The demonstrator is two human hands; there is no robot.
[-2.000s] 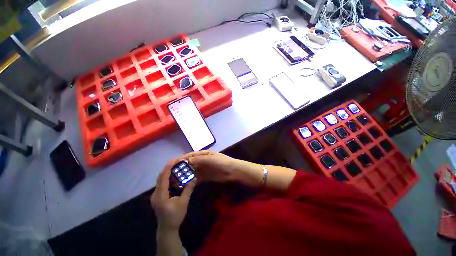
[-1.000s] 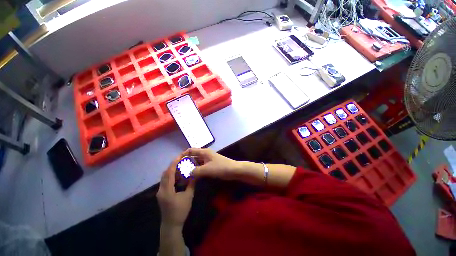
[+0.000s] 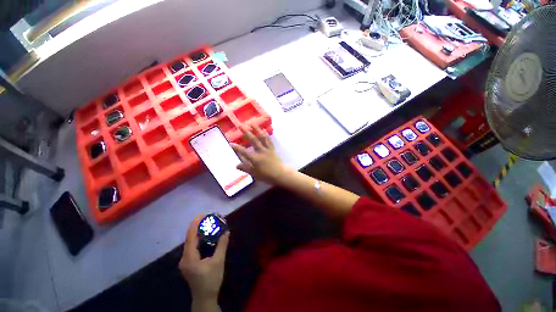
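Note:
My left hand (image 3: 203, 263) holds a smartwatch body (image 3: 212, 226) between thumb and fingers at the table's front edge; its dark screen is lit with white marks. My right hand (image 3: 261, 157) is open, fingers spread, over the right edge of the test smartphone (image 3: 220, 159). The phone leans on the near edge of the bench watch tray (image 3: 164, 159); its screen is white with a red band near the bottom. The red-orange tray has square pockets, some holding dark watches. I cannot tell whether a finger touches the screen.
A spare black phone (image 3: 71, 223) lies at the left. Two slim phones (image 3: 283, 92) (image 3: 343, 110) and a dark-framed device (image 3: 345, 60) lie mid-table. A second watch tray (image 3: 428, 177) sits lower right, before a pedestal fan (image 3: 523, 85). Cables and white blocks (image 3: 330, 26) are far back.
My right hand has left the watch and moved up to the phone. The phone's screen now shows a red band. My left hand keeps the watch, slightly lower. The view has shifted a little.

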